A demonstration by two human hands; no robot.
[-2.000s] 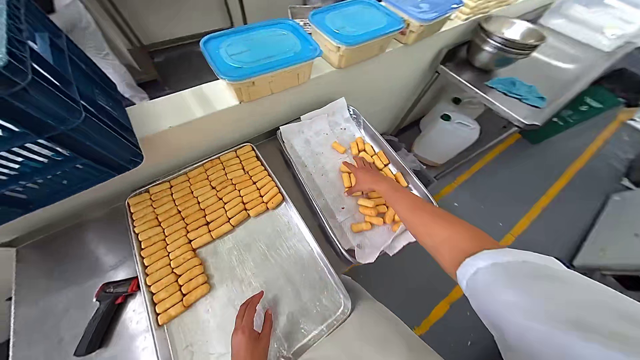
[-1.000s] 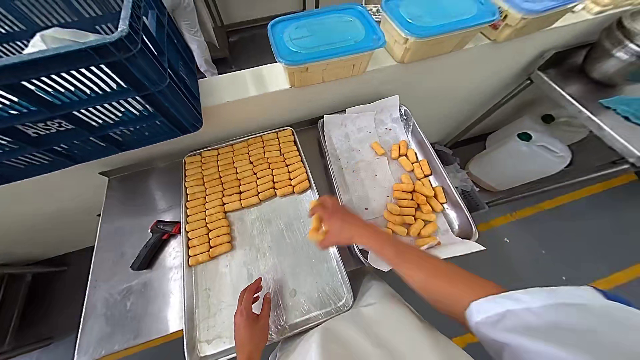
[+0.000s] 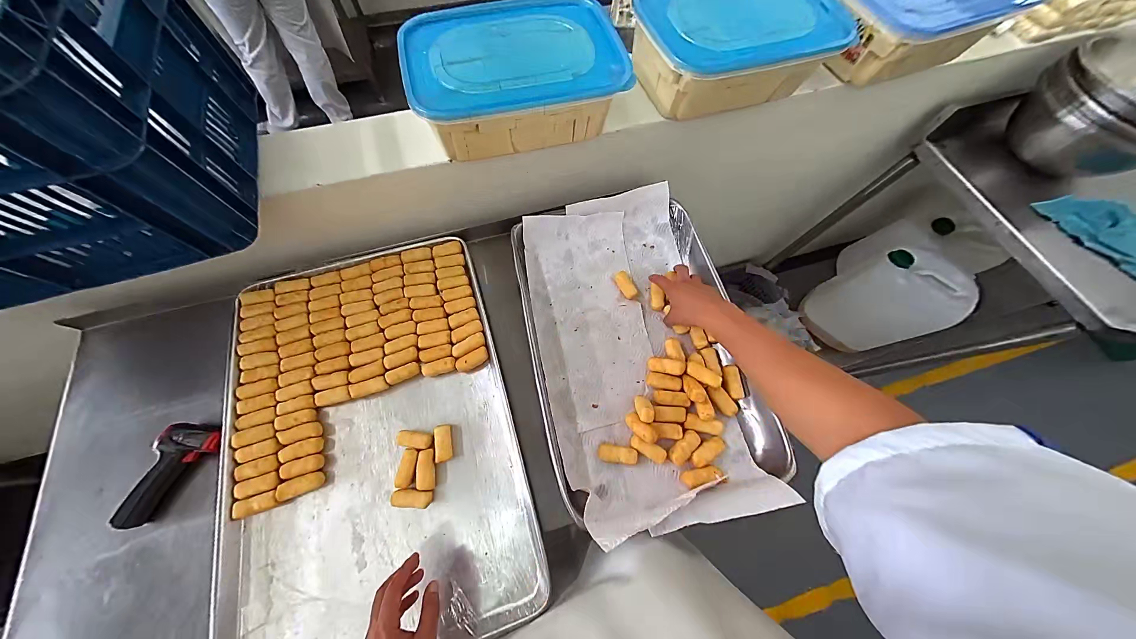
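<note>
My right hand point(image 3: 692, 300) reaches over the upper right of a paper-lined metal tray point(image 3: 527, 293), its fingers on small golden fried sticks; how firmly they grip is hidden. More sticks point(image 3: 670, 398) lie loosely piled on the paper towels point(image 3: 590, 355) below it. To the left, a sheet pan point(image 3: 524, 497) holds tight rows of the same sticks point(image 3: 355, 311) along its top and left side. A small loose group of sticks point(image 3: 425, 469) lies mid-pan. My left hand point(image 3: 406, 596), fingers apart and holding nothing, is over the pan's lower part.
A black and red pistol-shaped tool point(image 3: 169, 470) lies on the steel table point(image 3: 133, 382) at left. Blue crates point(image 3: 115, 177) stand upper left. Blue-lidded tubs point(image 3: 524, 80) line the ledge. Beyond is a person's white-trousered legs point(image 3: 280, 62). At right are plastic jugs point(image 3: 887, 288) and a steel shelf point(image 3: 976, 195).
A loose group of sticks now lies mid-pan, where the pan was bare. My right hand, over the pan's right edge with sticks a second ago, is back at the paper-lined tray.
</note>
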